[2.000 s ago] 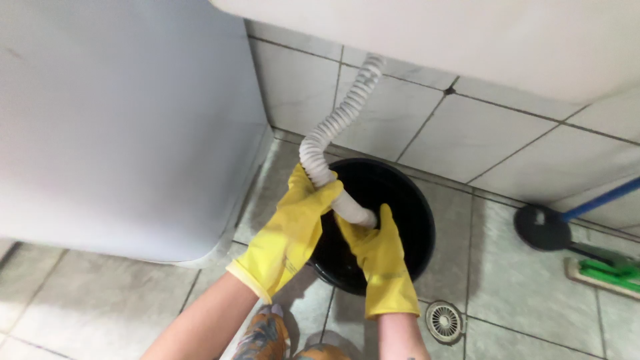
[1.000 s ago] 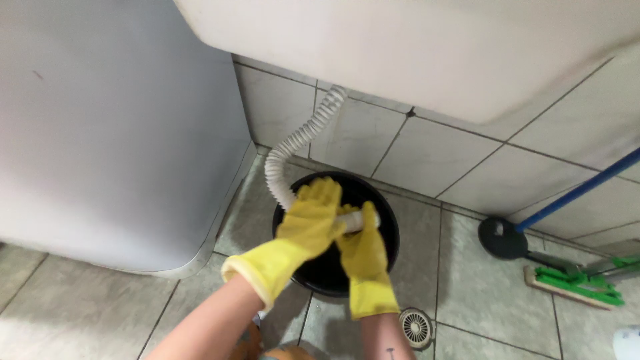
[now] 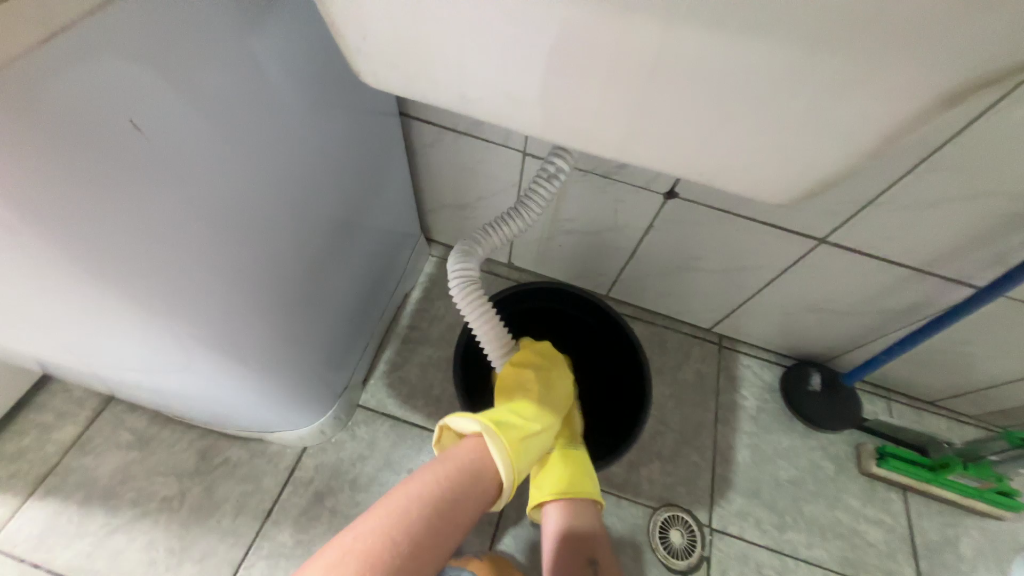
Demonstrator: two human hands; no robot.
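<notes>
A ribbed white drain hose [image 3: 474,298] hangs from beneath a white basin [image 3: 640,72] and bends down to a round black bucket [image 3: 636,352] on the floor. My left hand [image 3: 532,392], in a yellow rubber glove, is closed around the hose's lower end over the bucket. Just beneath and to its right is my right hand [image 3: 570,460], also in a yellow rubber glove. The left hand covers most of it, so its fingers and the tip of the hose are hidden.
A large grey-white appliance or cabinet panel [image 3: 240,240] stands at the left. White tiles [image 3: 720,256] cover the wall behind. A round floor drain [image 3: 677,538] lies right of my hands. Farther right are a blue handle [image 3: 928,328] with a black round base and a green scrubbing mop head [image 3: 944,476].
Both hands have come together lower over the bucket, the left now covering the right. The hose end, visible between them one second ago, is now hidden.
</notes>
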